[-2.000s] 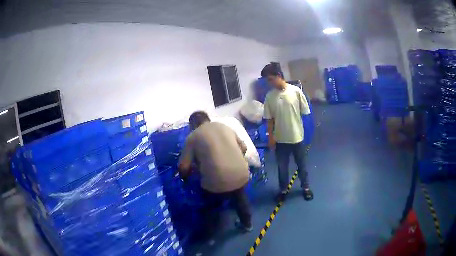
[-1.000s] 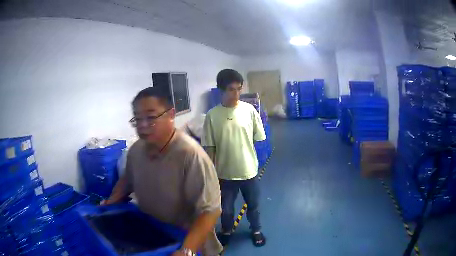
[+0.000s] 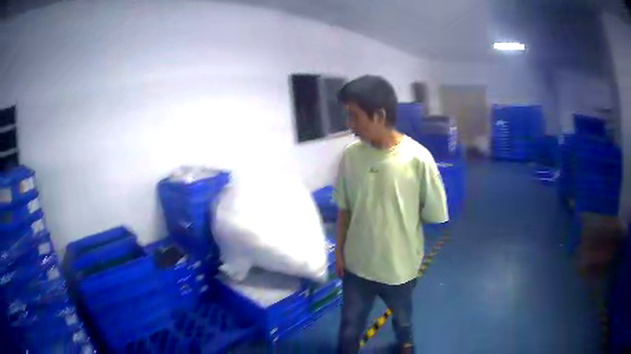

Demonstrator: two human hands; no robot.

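Note:
Neither my left hand nor my right hand is in the picture. Nearest in front of me are blue plastic totes (image 3: 124, 297) in stacks at the lower left, the top one open. A large white sack (image 3: 270, 221) lies on other blue totes beside the wall. A taller tote stack (image 3: 190, 207) behind it has pale crumpled material on top. A blue slatted pallet (image 3: 200, 328) shows at the bottom. The frame is blurred.
A person in a light green shirt (image 3: 389, 214) stands just right of the sack. Labelled totes (image 3: 31, 263) rise at the left edge. Yellow-black tape (image 3: 377, 326) runs along the blue floor (image 3: 484, 276). More tote stacks stand at the back and right, with a brown carton (image 3: 600, 242).
The person in the tan shirt, who carried a blue tote, is out of the picture. The view has shifted. The green-shirted person appears nearer, and the white sack is now uncovered.

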